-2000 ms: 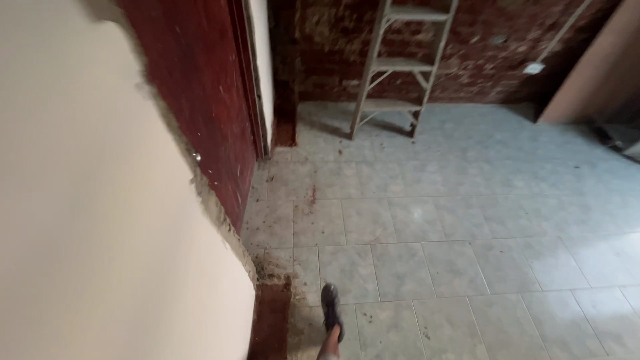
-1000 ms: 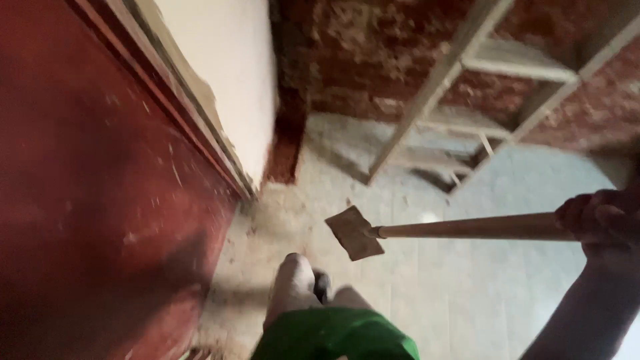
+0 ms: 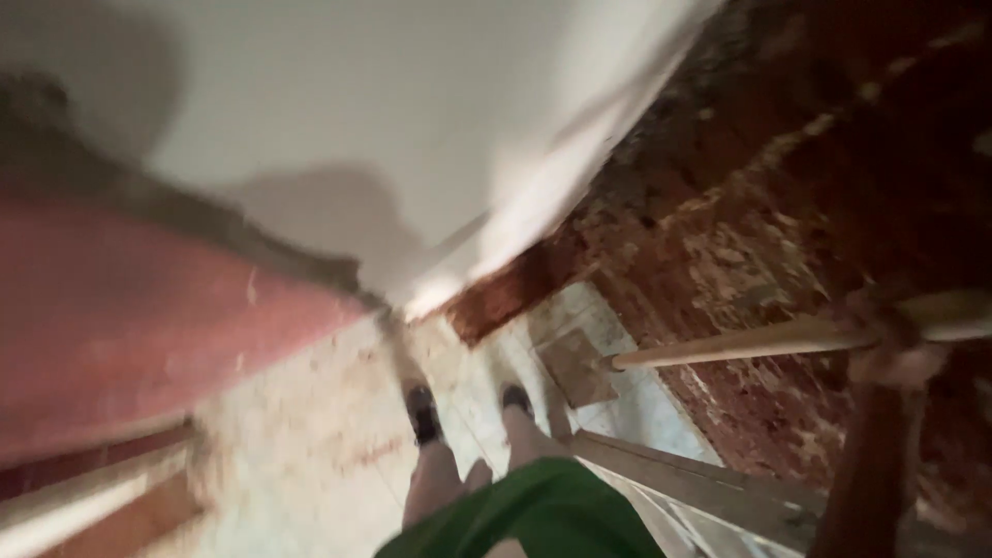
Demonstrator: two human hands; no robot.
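Observation:
My right hand (image 3: 891,349) is closed around the wooden handle (image 3: 744,346) of a long tool at the right of the view. At the handle's far end a flat, square metal blade (image 3: 577,367) hangs over or rests on the tiles near the brick wall; which of the two I cannot tell. The view is blurred. My left hand is out of view.
A rough brick wall (image 3: 744,232) fills the right side. A pale plastered wall (image 3: 310,101) and a red surface (image 3: 155,310) stand at the left. A wooden ladder (image 3: 682,473) is close by my legs at the lower right. Tiled floor (image 3: 310,418) lies around my shoes.
The view has swung strongly toward the corner. The long-handled tool, absent from the oldest frame, stays in my right hand. The ladder now shows at the lower right, beside my legs.

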